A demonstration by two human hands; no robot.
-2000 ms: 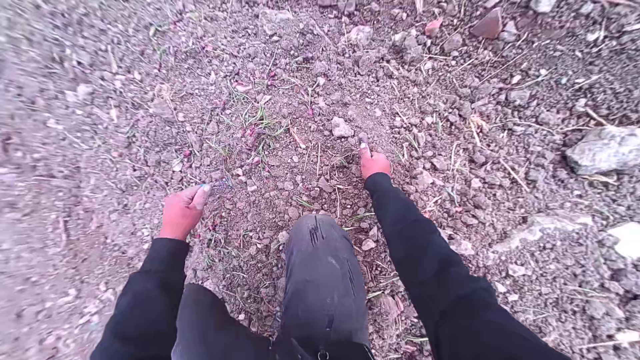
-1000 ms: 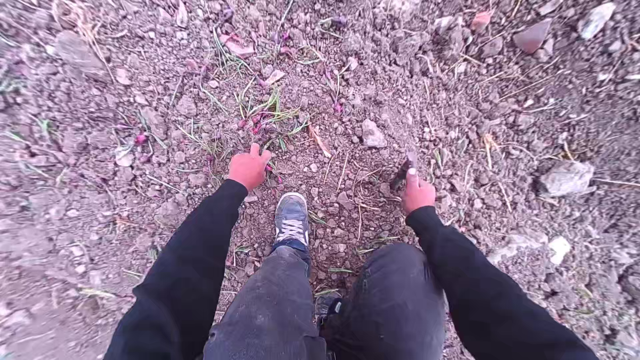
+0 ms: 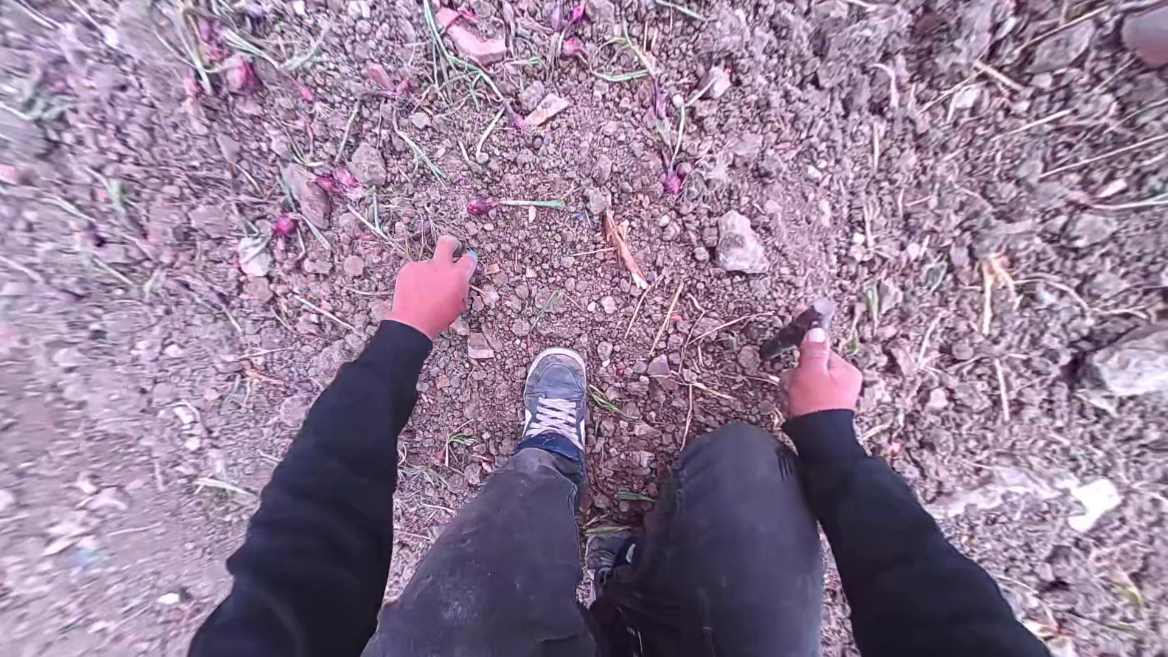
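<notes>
My left hand (image 3: 431, 287) is low over the stony soil, left of my shoe, thumb and forefinger extended; whether something small sits between them I cannot tell. Just above it lies a small red onion (image 3: 480, 207) with a green stalk. My right hand (image 3: 821, 374) grips a short dark tool (image 3: 796, 332), whose exact kind I cannot tell, beside dry straw. More small red onions lie loose further left, one (image 3: 285, 224) near a clod and another (image 3: 239, 75) among green leaves. A further onion (image 3: 673, 183) lies above a pale stone (image 3: 740, 244).
My sneaker (image 3: 556, 399) stands on the soil between my hands, with my bent knee (image 3: 739, 474) to its right. A large rock (image 3: 1134, 363) lies at the right. A broken reddish shard (image 3: 471, 38) is at the top, and a dry brown husk (image 3: 624, 250) near the middle.
My left foot now shows in front of me, where two seconds ago only a knee showed. The dark tool in my right hand has come into sight. The view has shifted.
</notes>
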